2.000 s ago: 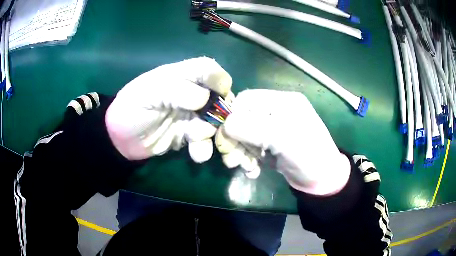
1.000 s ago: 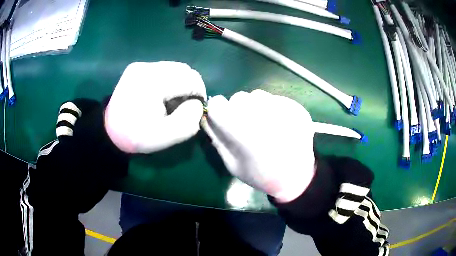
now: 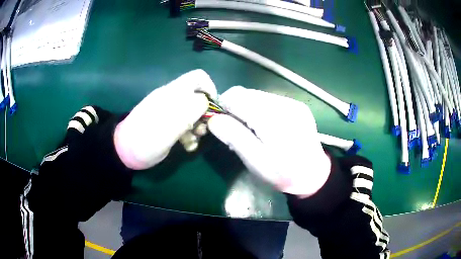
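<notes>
My left hand, in a white glove, pinches the wire end of a cable harness near the middle of the view. Coloured wires, yellow, red, white and black, show between the fingertips of both hands. A black connector housing cannot be made out, as the left fingers cover that end. My right hand, also gloved, is closed around the harness and its wires. One dark wire lies over the right fingers. The white cable comes out beyond the right hand and ends in a blue connector.
Several white cables lie across the top centre of the green mat, blue ends right. A dense cable pile lies at right. Papers lie upper left, with thin cables at the left edge.
The left fingers have opened somewhat, so more coloured wires show between the hands. Against two seconds ago, the cable and its blue connector now show beyond the right hand. The view has shifted slightly.
</notes>
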